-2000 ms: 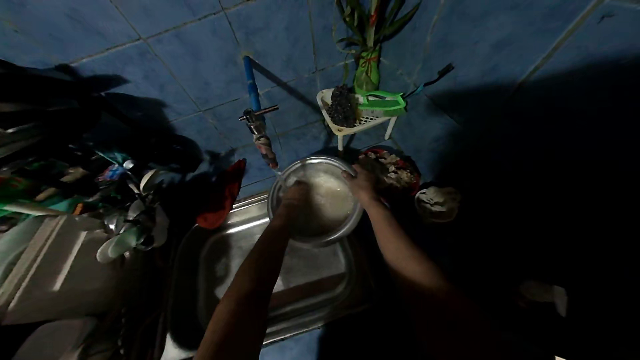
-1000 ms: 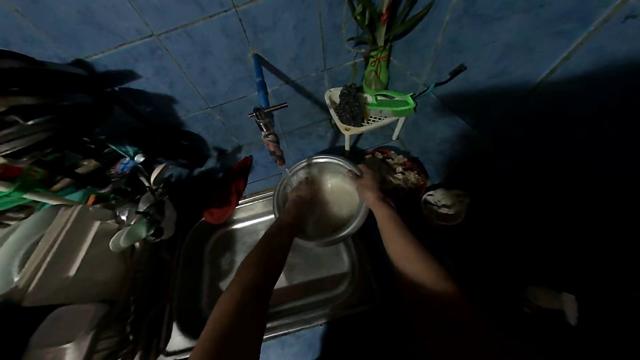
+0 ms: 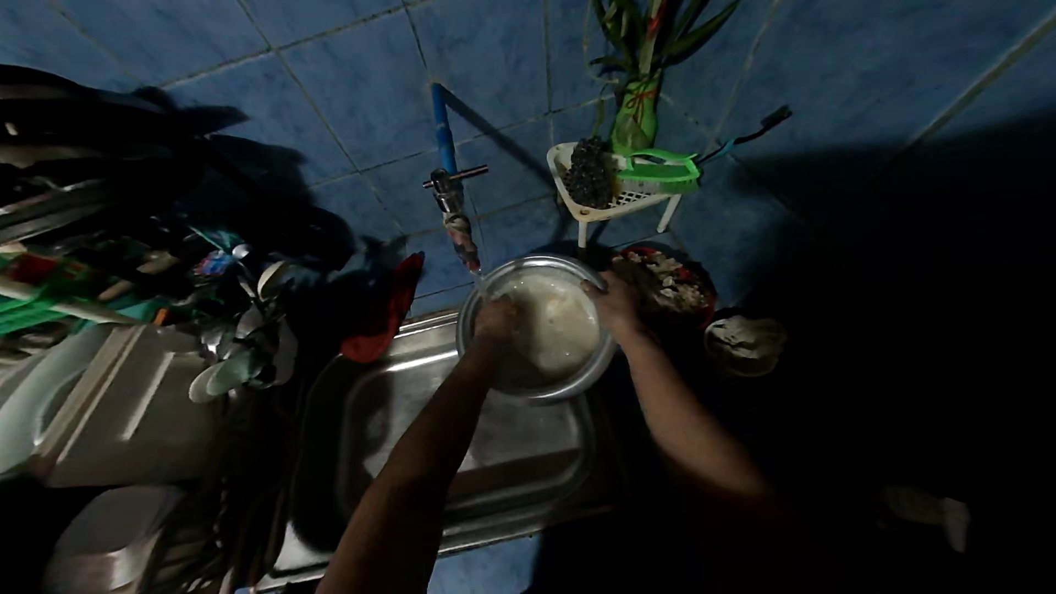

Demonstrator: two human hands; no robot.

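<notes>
A round metal pot [image 3: 535, 394] with cloudy whitish water [image 3: 561, 326] in it is over the back right part of a stainless steel sink [image 3: 528, 437]. My left hand [image 3: 497, 320] is down in the pot at its left side, its fingers partly hidden by the water. With my right hand [image 3: 612, 299] I grip the pot's rim at the right, the thumb over the edge. Just behind the pot is a metal faucet [image 3: 448, 198] on a blue pipe, its wrapped spout pointing at the pot's back left rim; a thin stream of water seems to run from it.
Behind stands a white plastic rack [image 3: 590, 213] with a dark scourer [image 3: 591, 173], a green brush [image 3: 660, 169] and a potted plant. Right of the pot are a red container of scraps [image 3: 672, 285] and a small bowl [image 3: 745, 345]. A red cloth [image 3: 384, 322] and crowded dishware lie left.
My left hand has shifted about inside the pot, blurred a second ago. My right hand has stayed at the rim.
</notes>
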